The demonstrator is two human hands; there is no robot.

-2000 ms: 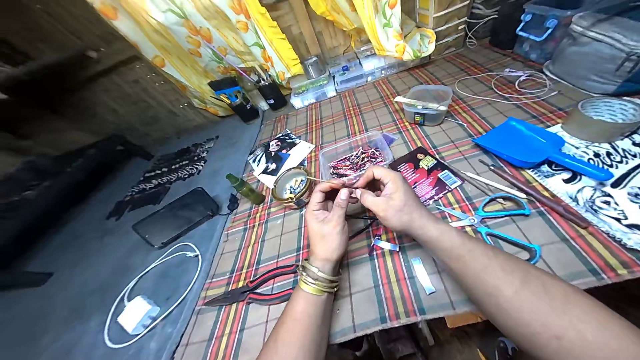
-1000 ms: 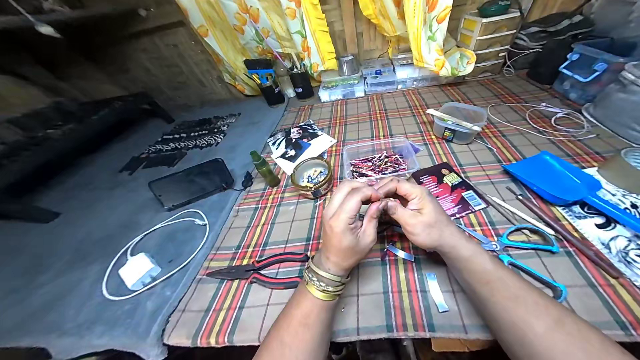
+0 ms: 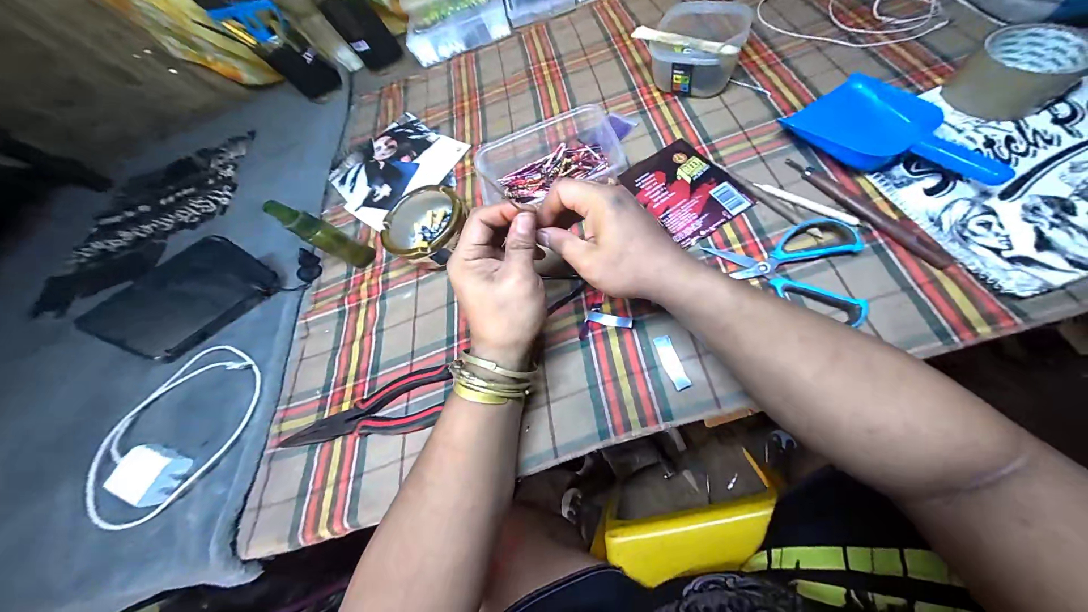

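My left hand [image 3: 501, 272] and my right hand [image 3: 608, 238] meet fingertip to fingertip above the plaid cloth, pinching something small and thin between them; the fingers mostly hide it. Just behind them is a clear plastic tub [image 3: 486, 170] of small red, pink and dark rolled pieces [image 3: 557, 170]. A round amber glass dish [image 3: 388, 223] with small bits stands left of my left hand. Long-nose pliers [image 3: 365, 416] with red and black handles lie near my left wrist. Blue-handled scissors [image 3: 769, 265] lie beyond my right forearm. Two small shiny strips [image 3: 671, 361] rest below my hands.
A printed dark red packet [image 3: 684, 191], a blue dustpan [image 3: 867, 123], a brown stick [image 3: 884, 217] and a tape roll [image 3: 1011, 72] lie right. At left are a green bottle [image 3: 319, 234], a black tablet-like device [image 3: 178, 297] and a white charger [image 3: 146, 474]. A yellow container [image 3: 688, 540] sits below the table edge.
The view has tilted downward, bringing the yellow container into sight. Both hands stay together at the fingertips, with their finger positions slightly changed.
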